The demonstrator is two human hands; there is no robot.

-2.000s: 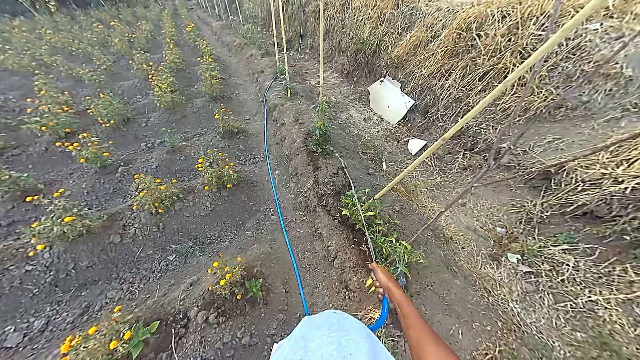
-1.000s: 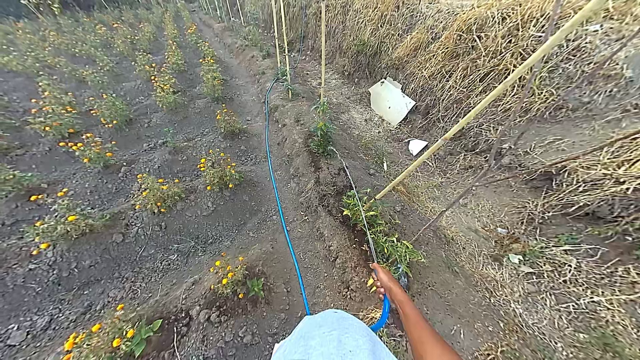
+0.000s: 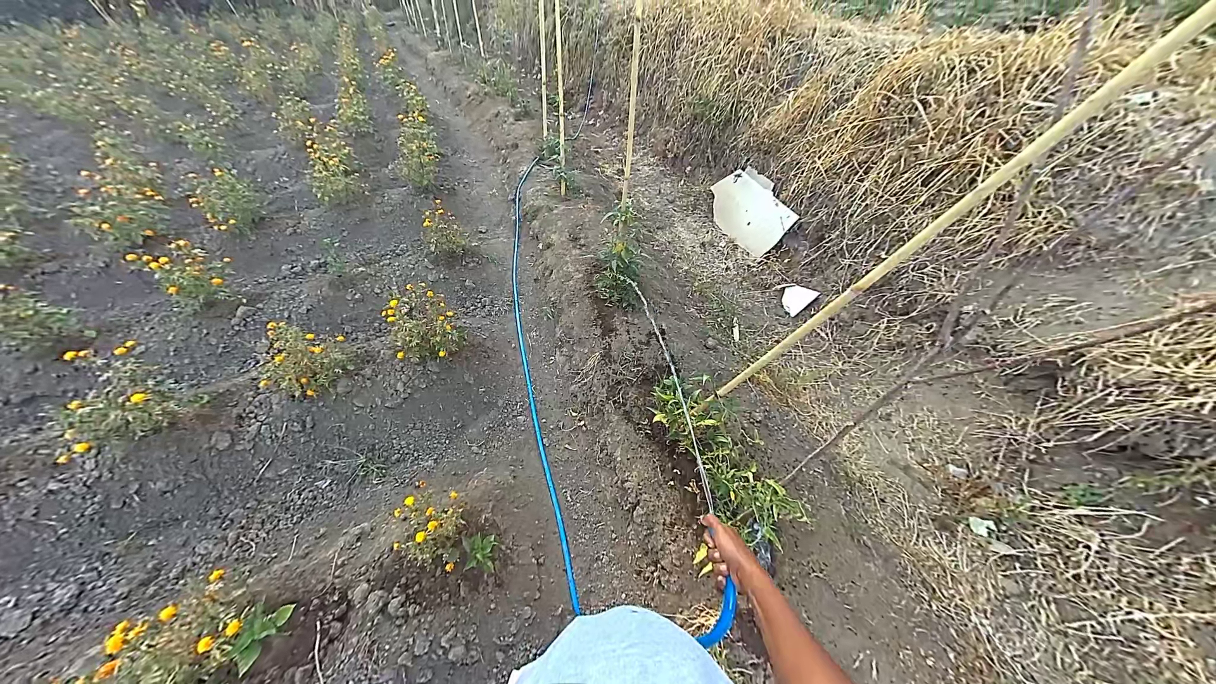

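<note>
My right hand (image 3: 728, 553) is closed around the end of a blue hose (image 3: 534, 408) at the lower middle of the view. A thin stream of water (image 3: 673, 370) arcs forward from it and comes down at a small green plant (image 3: 619, 266) beside an upright stake (image 3: 632, 104). Just ahead of the hand grows a leafy green plant (image 3: 746, 489), with a slanting bamboo pole (image 3: 912, 242) rising from it to the upper right. The hose loops below the hand and also runs up the dirt path. My left hand is out of sight.
Rows of marigold plants (image 3: 423, 323) with orange flowers stand at the left. Dry straw (image 3: 902, 104) covers the bank at the right, with a white broken sheet (image 3: 752, 211) and a smaller white piece (image 3: 798, 299) below it. Bare branches (image 3: 940, 347) reach across the right side.
</note>
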